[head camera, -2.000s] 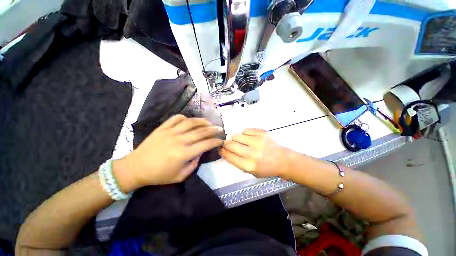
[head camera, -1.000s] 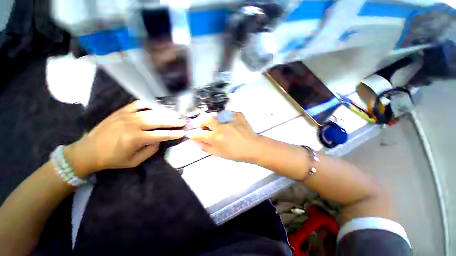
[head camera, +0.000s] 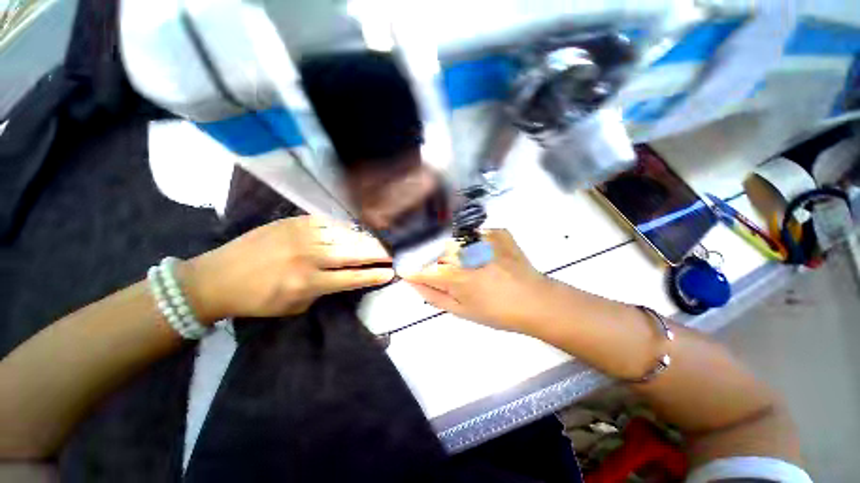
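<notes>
My left hand (head camera: 273, 269) lies on the dark garment piece (head camera: 306, 387) just left of the needle area, its fingertips pinching the cloth edge. My right hand (head camera: 495, 283) meets it fingertip to fingertip, and its fingers also pinch at that edge. The cloth hangs from under my left hand over the table's front edge. The white sewing machine head (head camera: 377, 113) with blue stripe is blurred and close to the camera. It hides the needle, and the presser foot cannot be made out.
A smartphone (head camera: 660, 203) lies on the bed, right of my right hand. A blue round object (head camera: 701, 284) is beside it. Small tools (head camera: 750, 229) and a roll (head camera: 785, 184) are at far right. More dark cloth (head camera: 94, 189) spreads left. The ruler-marked table edge (head camera: 528, 408) runs in front.
Both hands have moved from in front of the needle area to close under the machine head, with the cloth edge. The camera has moved closer to the head, which now looks larger.
</notes>
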